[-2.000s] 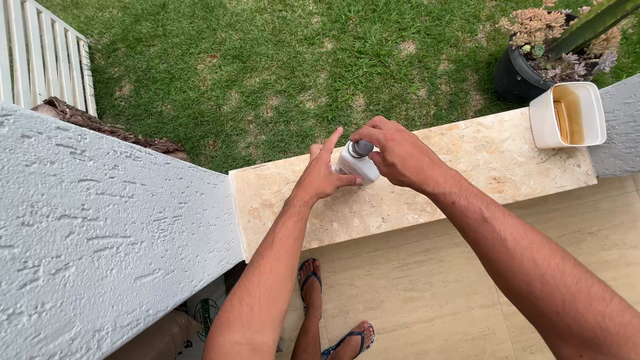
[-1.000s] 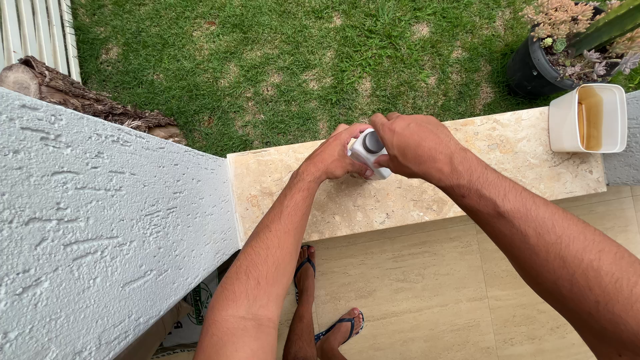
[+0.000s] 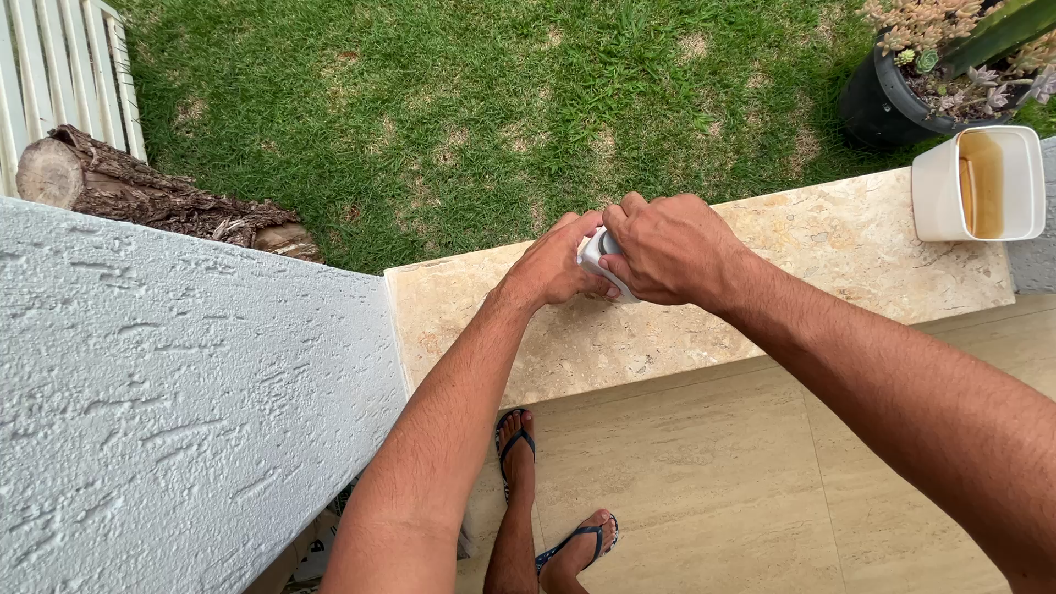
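Observation:
A small white plastic bottle (image 3: 617, 285) with a grey cap (image 3: 610, 243) is over the stone ledge (image 3: 660, 338), between my two hands. My left hand (image 3: 565, 260) wraps the bottle's left side, its thumb near the lower end. From the right, my right hand (image 3: 670, 247) closes around the cap and upper part, its fingers hiding most of the cap. Whether the bottle's base touches the ledge cannot be seen.
An open white plastic tub (image 3: 928, 194) with brown liquid stands at the ledge's right end. Behind it is a black pot (image 3: 895, 95) of succulents. A textured wall (image 3: 198, 388) borders the left; a cut log (image 3: 157, 194) lies beyond it. My feet in flip-flops are below the ledge.
My right hand's fingers have shifted around the cap, covering more of it than one second ago. Both hands remain at the bottle.

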